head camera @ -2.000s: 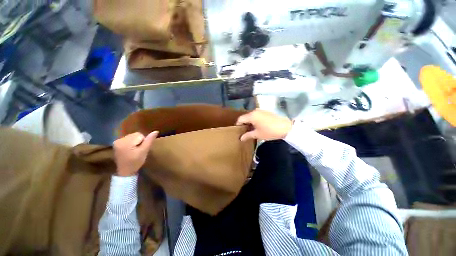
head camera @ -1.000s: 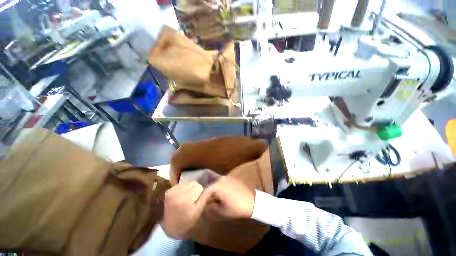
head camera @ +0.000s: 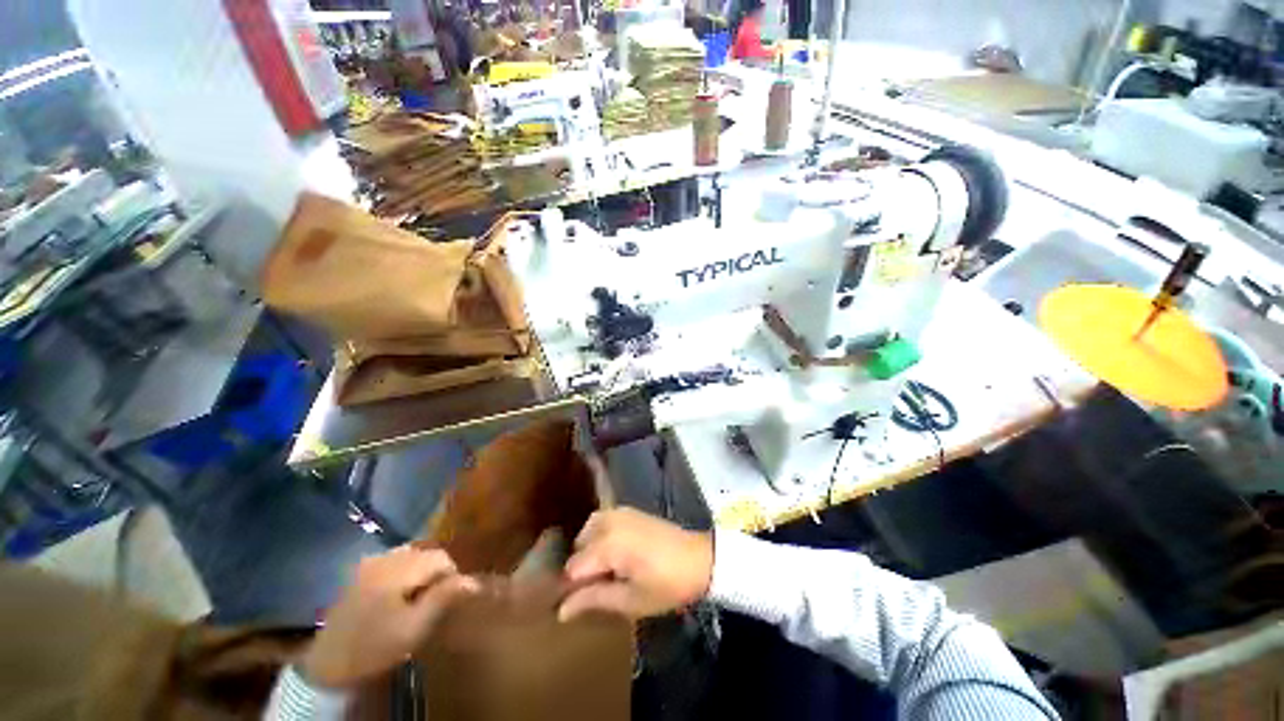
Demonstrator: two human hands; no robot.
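Note:
A brown bag body (head camera: 528, 662) hangs open below the sewing machine (head camera: 704, 261). Its orange-brown inside shows towards the machine. My left hand (head camera: 387, 613) pinches the near top edge at the left. My right hand (head camera: 634, 563) grips the same edge at the right, thumb and fingers closed on it. A small pale grey piece (head camera: 539, 559) shows at the rim between my hands. The dark needle area (head camera: 620, 324) and the cylinder arm's end (head camera: 620, 420) are beyond the bag's far rim. The bag's lower part is cut off and blurred.
Stacked brown bags (head camera: 380, 289) lie on a side table (head camera: 317, 440) at the left. A brown heap (head camera: 85, 655) is at the lower left. A green object (head camera: 891, 359) sits on the machine. An orange disc (head camera: 1135, 347) is at the right. A person in red (head camera: 749, 35) is far behind.
The view has tilted up, showing more of the workshop. My hands, close together one second ago, are now apart along the bag's edge.

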